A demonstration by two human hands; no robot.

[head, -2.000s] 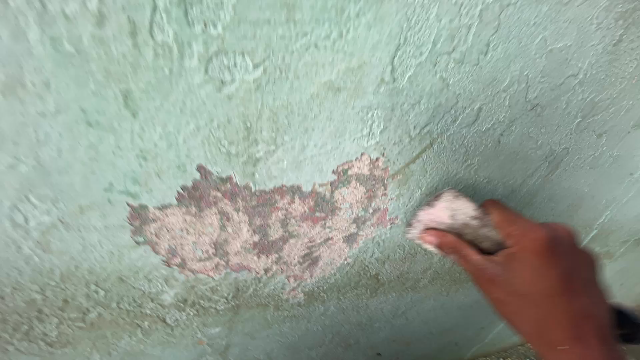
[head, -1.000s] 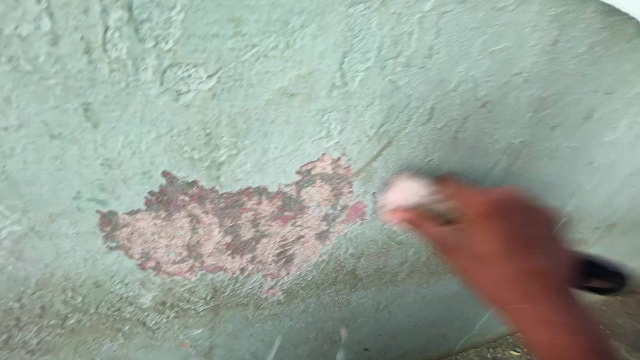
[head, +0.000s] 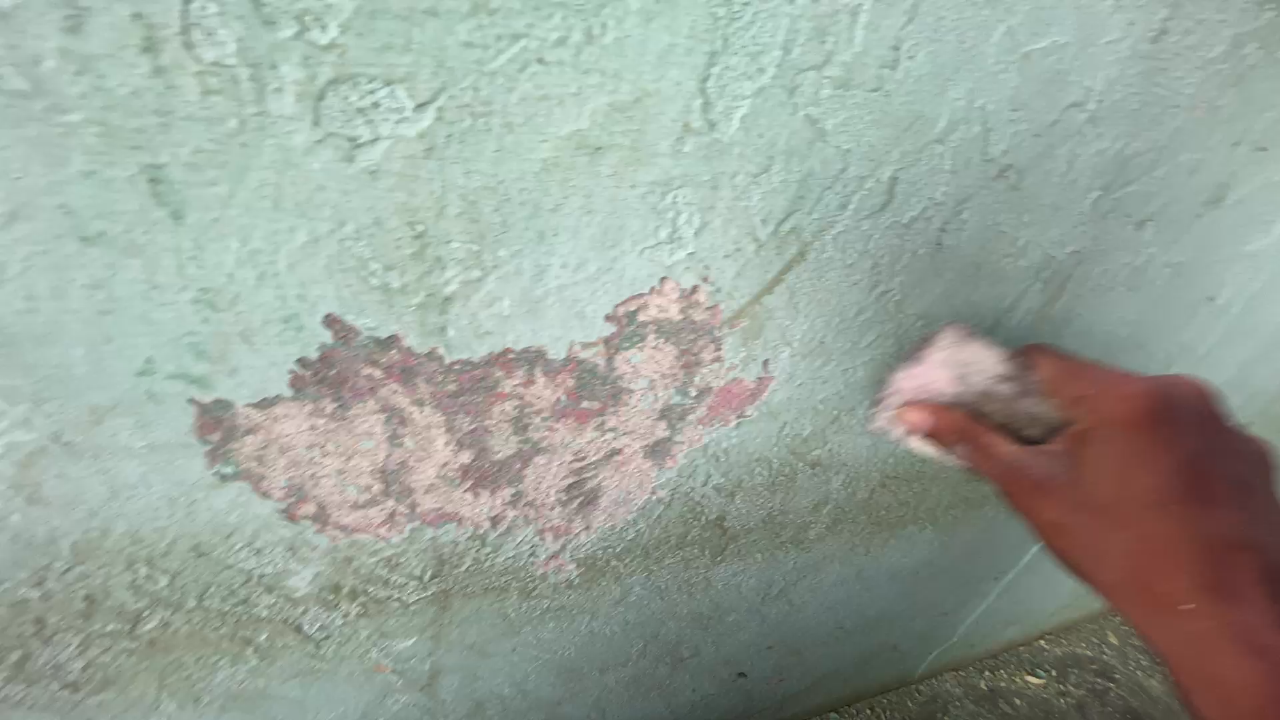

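Note:
My right hand (head: 1130,470) comes in from the right edge, slightly blurred, its thumb and fingers closed round a rough pale pink and grey lump (head: 960,385), which looks like stone or a piece of masonry. The lump is close to a wall with pale green, uneven paint (head: 560,180); whether it touches the wall I cannot tell. To its left, a ragged patch of exposed pinkish undersurface (head: 470,440) shows grey and red flecks. A small pinkish-red spot (head: 735,400) lies at the patch's right end. My left hand is not in view.
Rough, gritty ground (head: 1040,675) meets the foot of the wall at the lower right. A brownish, stained band (head: 250,580) runs along the lower wall. A thin pale scratch (head: 980,610) slants below the hand, and a brown mark (head: 770,285) slants above the patch.
The pinkish-red spot at the patch's right end shows now and one second ago, but not plainly two seconds ago. My right hand is farther from the patch, to the right, still holding the lump.

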